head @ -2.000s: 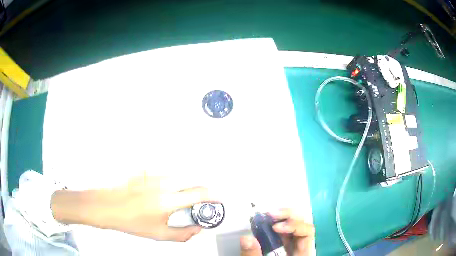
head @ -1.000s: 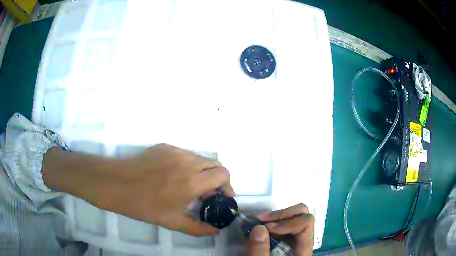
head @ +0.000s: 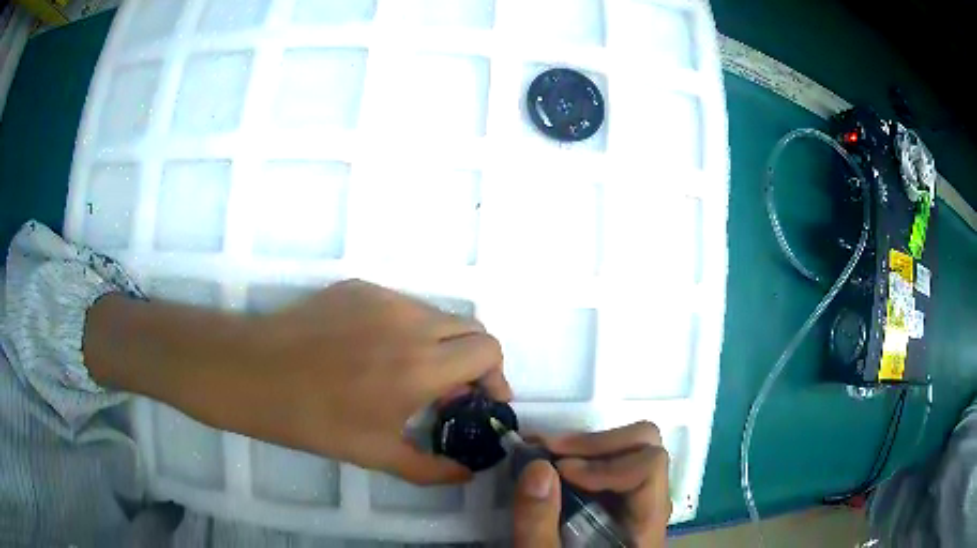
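Observation:
My left hand holds a round black part by its edge over the near side of the white foam tray. My right hand holds the dispensing syringe like a pen, low in the view and partly cut off by the bottom edge. The syringe's needle points left and its tip is at the face of the held part; whether it touches, I cannot tell. Another black disc lies in a tray pocket towards the far side.
The black dispenser controller stands at the right on the green mat, with a red light and yellow labels. A clear air hose loops beside it. Dark cables hang behind its near end. A grey sleeve shows at the lower right edge.
The needle tip has come from apart to the face of the held part. The view has shifted, so the tray sits higher in the picture, and its pockets now show clearly.

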